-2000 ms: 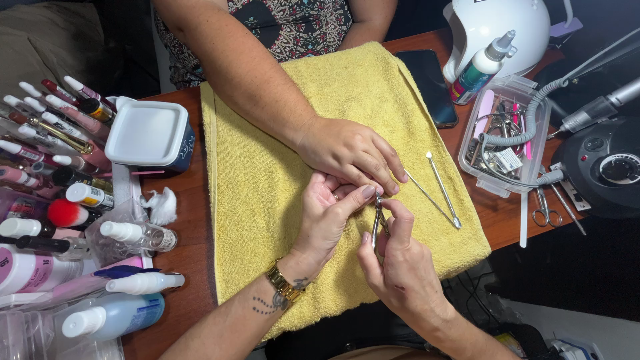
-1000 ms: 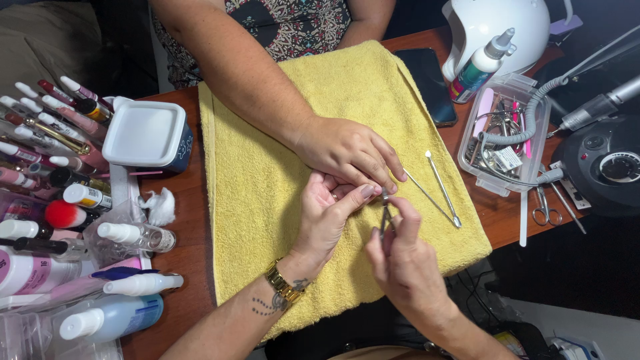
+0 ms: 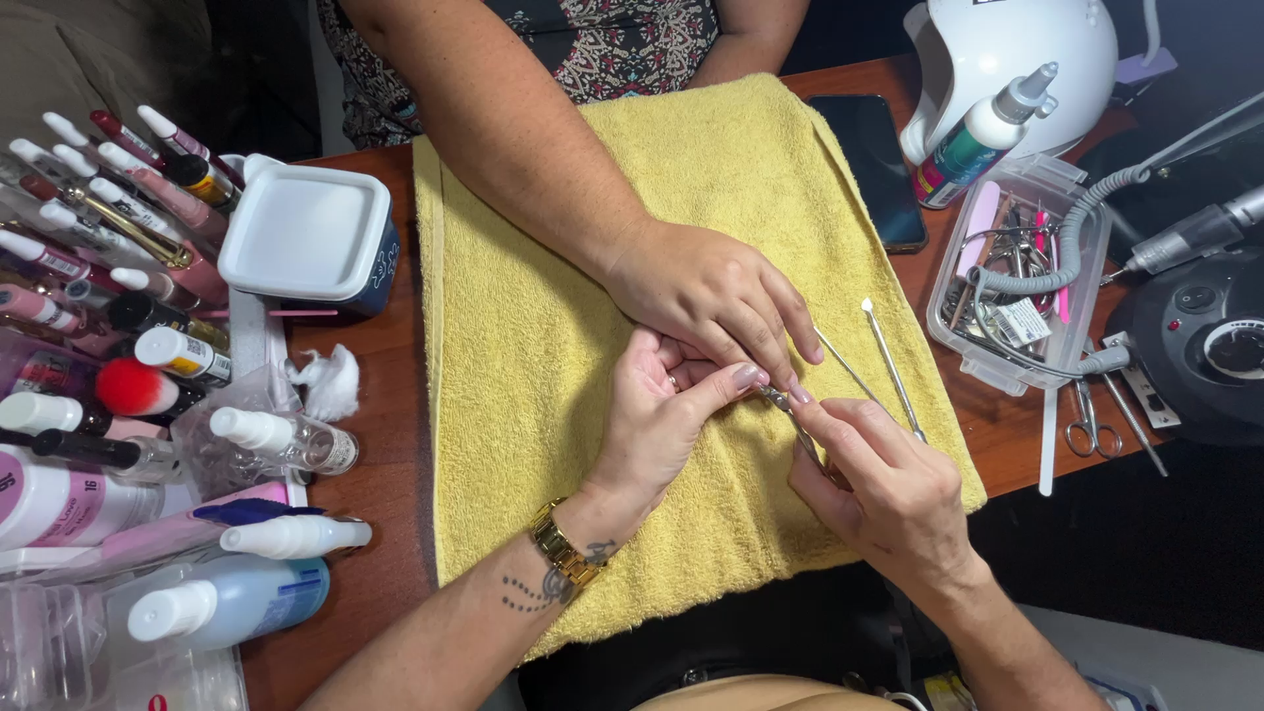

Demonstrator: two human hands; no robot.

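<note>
My left hand (image 3: 662, 405), with a gold-coloured watch (image 3: 568, 546) at the wrist, holds a finger of another person's hand (image 3: 716, 286), which lies palm down over the yellow towel (image 3: 533, 415). In my right hand (image 3: 879, 474) is a pair of metal cuticle nippers (image 3: 805, 434), its tip at the held fingertip beside my left thumb. My right fingers cover much of the handles. Two slim metal manicure tools, one a cuticle pusher (image 3: 893, 370), rest on the towel to the right of the hands.
Nail polish bottles (image 3: 178, 351), a lidded tub (image 3: 308, 232), cotton (image 3: 331, 383) and spray bottles (image 3: 281, 437) crowd the left side. On the right are a phone (image 3: 874, 168), a plastic box of tools (image 3: 1022, 267), small scissors (image 3: 1091, 425), a nail drill unit (image 3: 1200, 326) and a white lamp (image 3: 1027, 69).
My right hand has turned with the nippers, whose tip stays by the held finger; they now slant more than one second ago. My left hand and the other person's hand have barely moved.
</note>
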